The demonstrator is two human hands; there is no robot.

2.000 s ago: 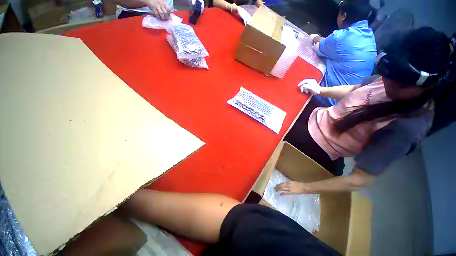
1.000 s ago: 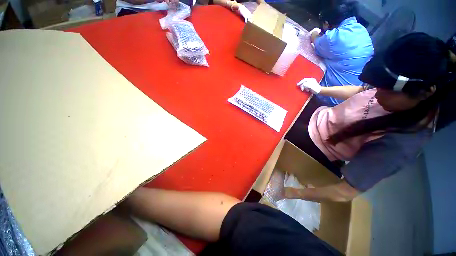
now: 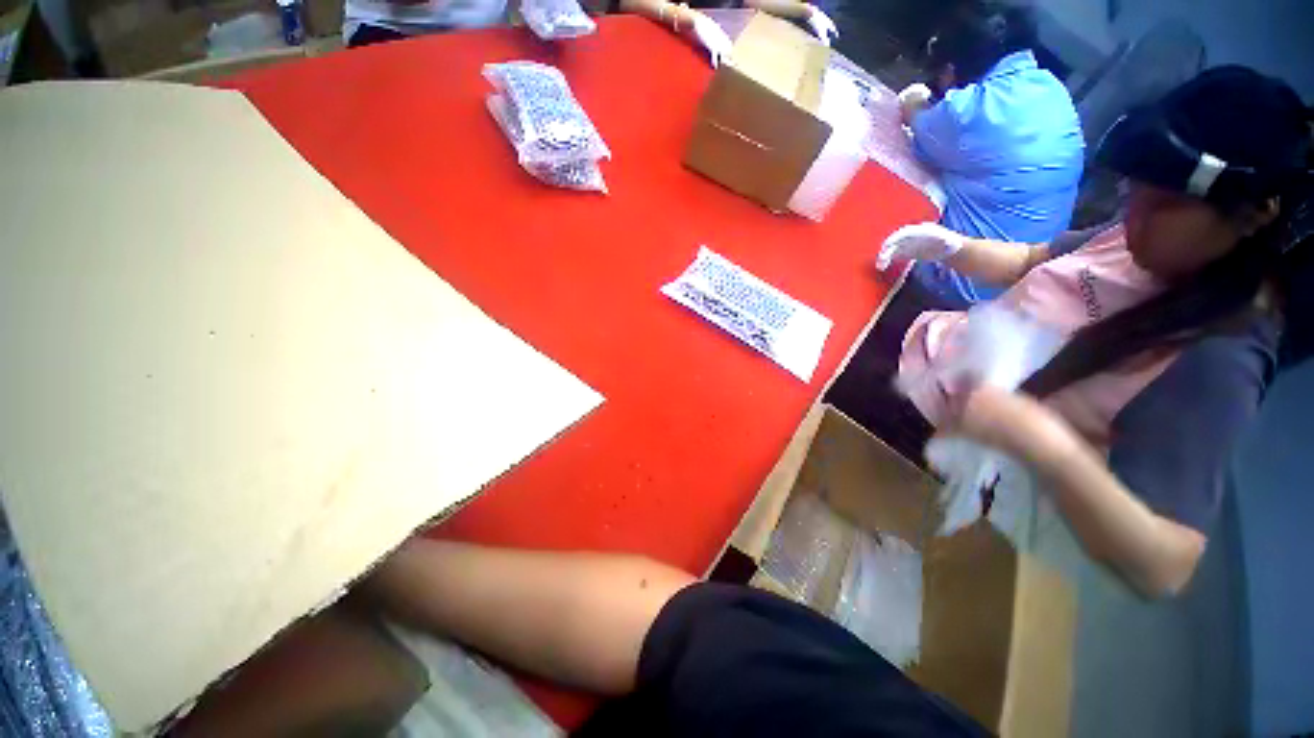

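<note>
A broad tan carton flap (image 3: 274,375) folds over the left part of the red table (image 3: 634,476). My right forearm reaches from the bottom right, and its hand is hidden beneath the flap. My left hand is not in view. Silvery bubble-bagged units (image 3: 43,649) show below the flap at the lower left edge. One flat bubble-bagged unit (image 3: 749,313) lies alone on the table, and a small stack of bagged units (image 3: 551,123) lies farther back.
A brown box (image 3: 757,116) stands on the table's far part. An open side carton (image 3: 973,620) with pale bags is at the right edge. A coworker in pink and grey (image 3: 1196,332) sits there; another in blue (image 3: 1002,159) sits beyond. More gloved hands show at the far edge.
The coworker at the right has lifted a pale bag out of the side carton. At the far edge, a hand has gone from the bagged item near the stack. My right arm has barely moved.
</note>
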